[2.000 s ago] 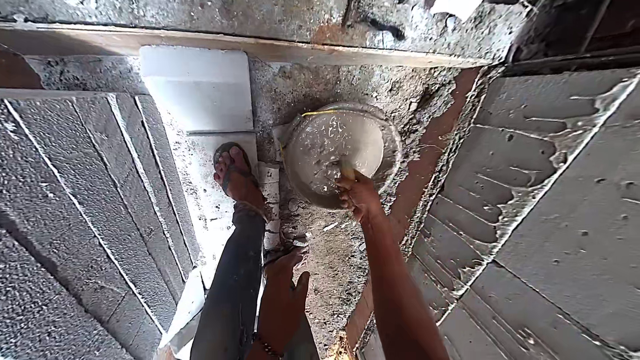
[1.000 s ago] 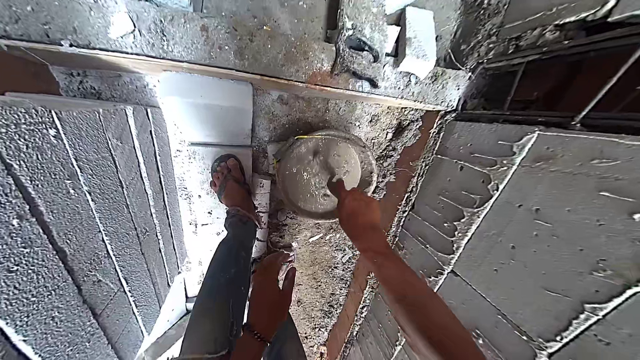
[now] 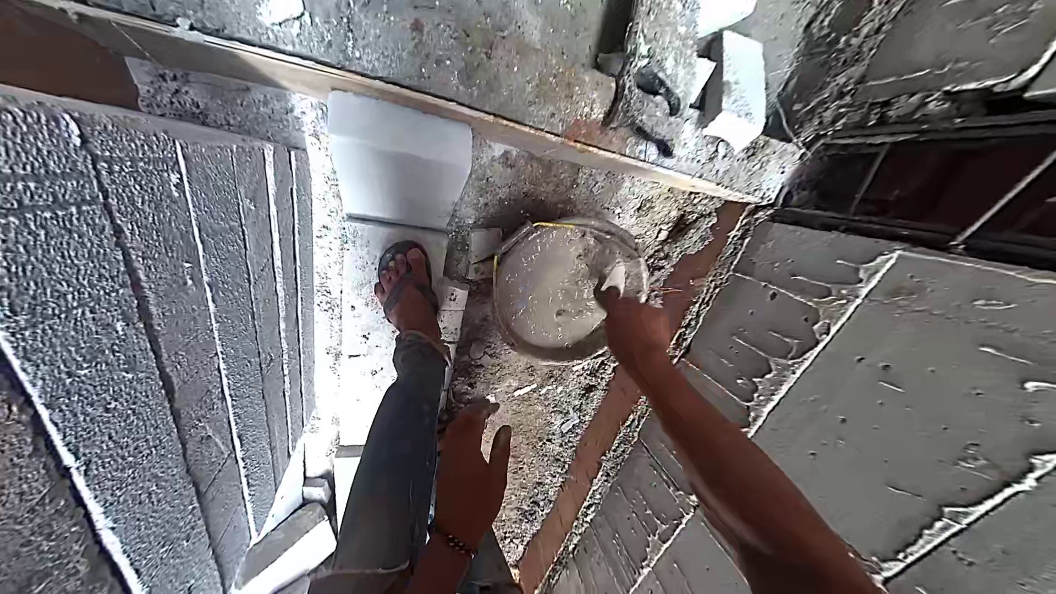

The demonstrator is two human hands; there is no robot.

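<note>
A round bucket (image 3: 502, 318) of wet grey mortar (image 3: 549, 289) stands on the rubble-strewn floor in the middle. My right hand (image 3: 635, 330) is over its right rim, closed on a small tool (image 3: 615, 279) whose pale end shows above the mix; the tool's kind cannot be told. My left hand (image 3: 472, 472), with a beaded bracelet at the wrist, hangs below the bucket beside my leg, fingers apart and holding nothing.
My sandalled foot (image 3: 408, 285) rests on pale blocks (image 3: 400, 157) left of the bucket. A block wall (image 3: 223, 289) rises at the left, another with mortar joints (image 3: 891, 388) at the right. A wooden board (image 3: 528, 136) crosses behind; broken white blocks (image 3: 738, 91) lie beyond it.
My right hand has shifted from over the middle of the mortar toward the bucket's right rim, keeping its grip. My left hand stays low beside my leg.
</note>
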